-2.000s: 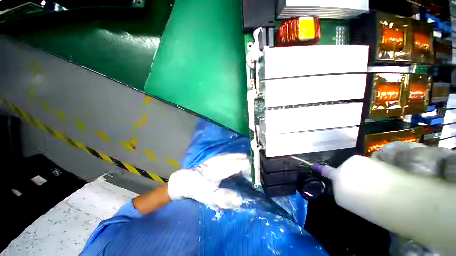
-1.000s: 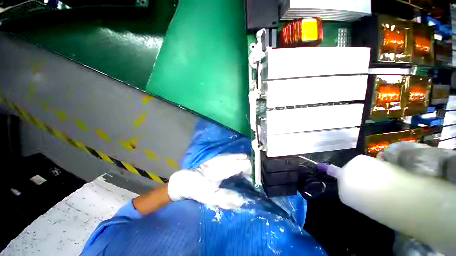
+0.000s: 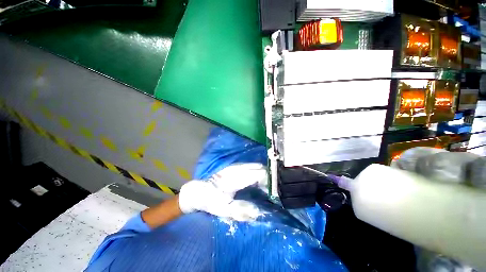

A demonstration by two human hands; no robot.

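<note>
The power board [image 3: 276,114] stands at the centre right, with white paste along its left edge. My right hand [image 3: 445,162], in a grey-looking glove and partly hidden by the barrel, is around the milky white dispensing syringe [image 3: 410,199]. The syringe's purple hub [image 3: 342,182] and thin needle point left, with the tip at the black blocks [image 3: 297,187] below the white bars [image 3: 335,95]. My left hand [image 3: 226,192], in a white glove, is at the board's lower left edge with thumb and fingers spread. Its fingertips meet the edge; whether they grip it cannot be told.
Yellow-taped transformers [image 3: 413,101] and an orange-yellow coil [image 3: 321,33] are on the board. A black round capacitor [image 3: 334,198] sits by the needle hub. The green mat [image 3: 213,69] lies left of the board. A blue apron [image 3: 256,244] spotted with white is below, and grey floor [image 3: 80,101] is at left.
The syringe went slightly right, then back left, so its needle tip is now further left along the black blocks. My left hand and the board look nearly unmoved.
</note>
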